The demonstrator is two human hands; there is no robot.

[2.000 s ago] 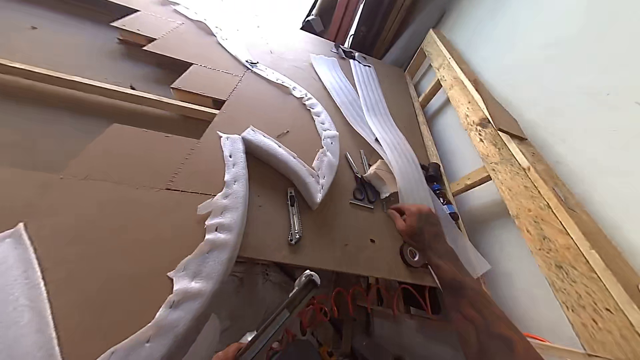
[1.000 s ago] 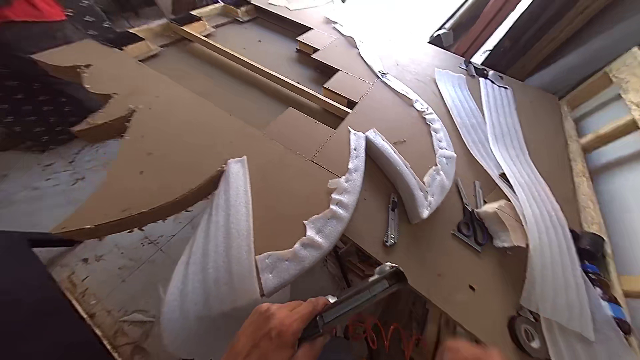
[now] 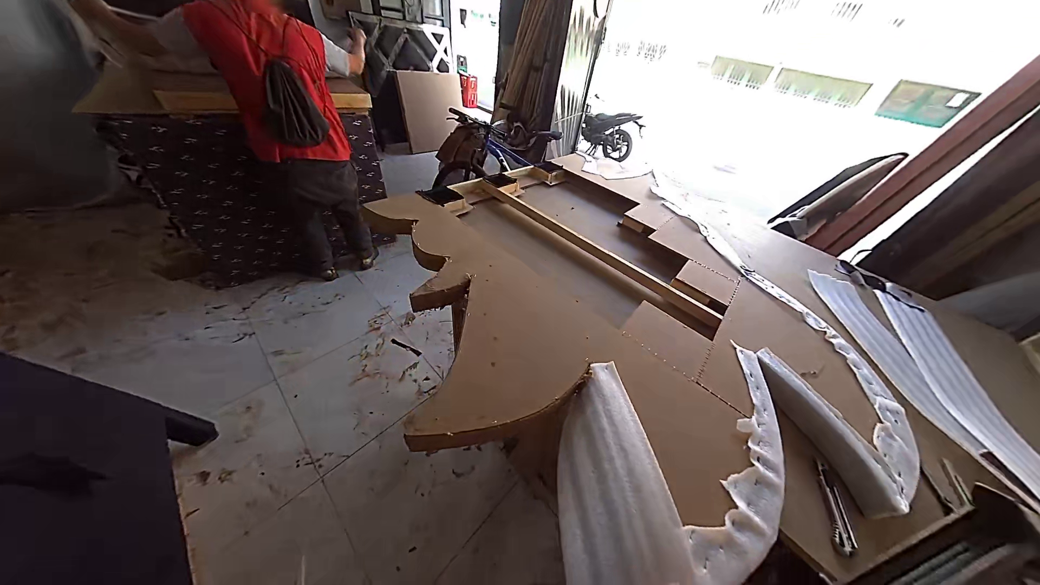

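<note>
Neither of my hands can be made out. A dark, blurred tool (image 3: 959, 540), seemingly the staple gun, cuts across the bottom right corner; what holds it is hidden. Beside it a utility knife (image 3: 837, 508) lies on the brown board panel (image 3: 520, 349). White foam strip (image 3: 756, 496) is fastened along the curved edge, and its loose end (image 3: 609, 471) hangs over the near side. Another foam-covered curve (image 3: 837, 439) bends into a point right of it. Two loose foam strips (image 3: 959, 366) lie at the right, with scissors (image 3: 942, 487) partly hidden below them.
A wooden crossbar (image 3: 601, 252) spans the frame's recess. A person in a red vest (image 3: 268, 81) stands at a patterned, cloth-covered piece (image 3: 219, 187). Scraps litter the tiled floor (image 3: 325, 406). A dark piece of furniture (image 3: 89, 479) is at lower left, a bicycle (image 3: 487, 150) beyond the panel.
The view has swung left and up. My hands, seen in both earlier frames, have dropped out of clear sight. The staple gun, in my left hand a second ago, now seems to be at bottom right.
</note>
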